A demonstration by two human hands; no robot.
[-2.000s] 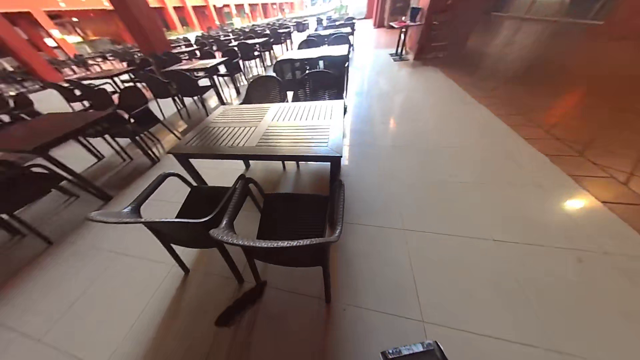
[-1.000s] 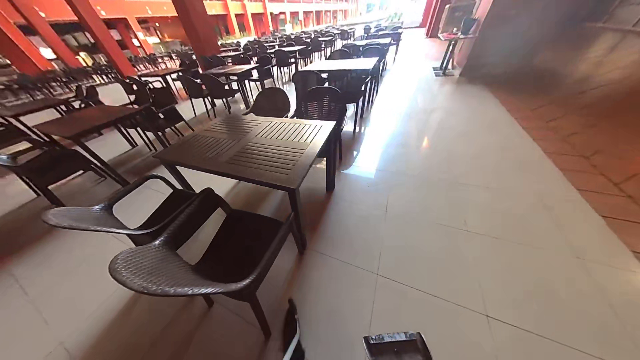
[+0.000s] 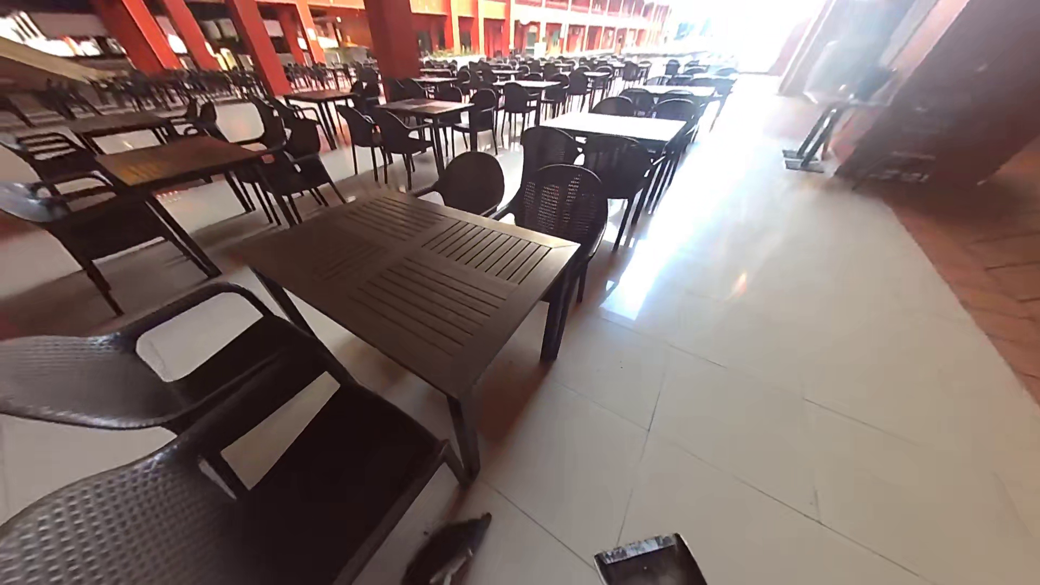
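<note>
Neither my left hand nor my right hand shows in the head view. At the bottom edge, a dark object with a pale, worn-looking front edge (image 3: 650,561) is partly cut off by the frame; what it is I cannot tell. Left of it on the tiles lies or stands a dark, pointed shape (image 3: 449,548), perhaps a shoe, too unclear to name surely. A dark slatted table (image 3: 414,280) stands near the middle. Two dark woven armchairs, the nearer one (image 3: 138,520) at the lower left and another (image 3: 73,378) behind it, face this table.
More dark chairs (image 3: 561,203) stand at the table's far side. Rows of tables, one with a brown top (image 3: 175,160), and chairs run into the distance. A stand (image 3: 812,138) is beside a dark wall at the upper right. Glossy pale floor tiles (image 3: 756,406) border reddish-brown paving (image 3: 1007,284).
The view has moved forward, bringing the slatted table and its two near armchairs closer and further left. The dark object with the pale edge stays at the bottom of the view.
</note>
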